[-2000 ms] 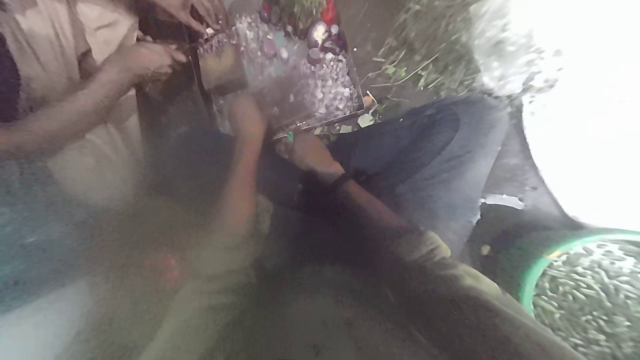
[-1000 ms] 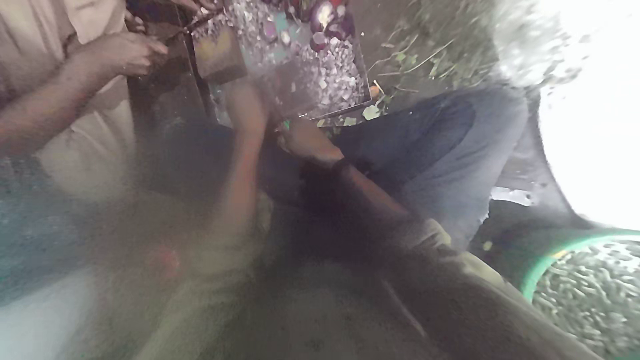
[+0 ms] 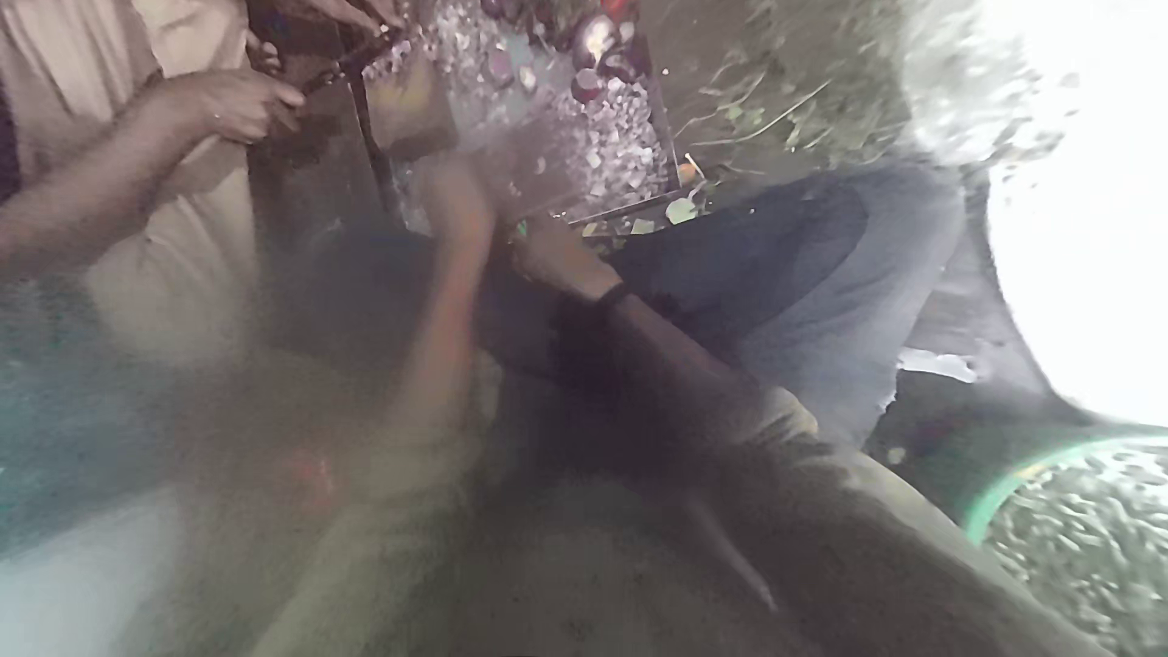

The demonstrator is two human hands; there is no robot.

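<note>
The head view is hazy and blurred. My left hand (image 3: 456,205) is at the near left edge of a tray (image 3: 671,146) of chopped pale pieces (image 3: 616,137); its fingers are too blurred to read. Just right of it, my right hand (image 3: 561,255), with a dark band at the wrist, is closed around a small thing showing a bit of green, perhaps a handle. A blurred dark shape, possibly a blade, extends over the tray from between my hands. Purple onions (image 3: 589,84) lie at the tray's far side. A brownish block (image 3: 411,105) is at its left.
Another person's hand (image 3: 242,105) is at the left, near a dark tool (image 3: 342,68). Plant scraps (image 3: 766,114) lie right of the tray. A green-rimmed basket (image 3: 990,502) of small elongated pieces stands at the lower right. A bright white surface (image 3: 1095,228) fills the right side.
The other person's hands at the left have shifted slightly. My two hands stay near the tray's near edge, with no plain change in their hold.
</note>
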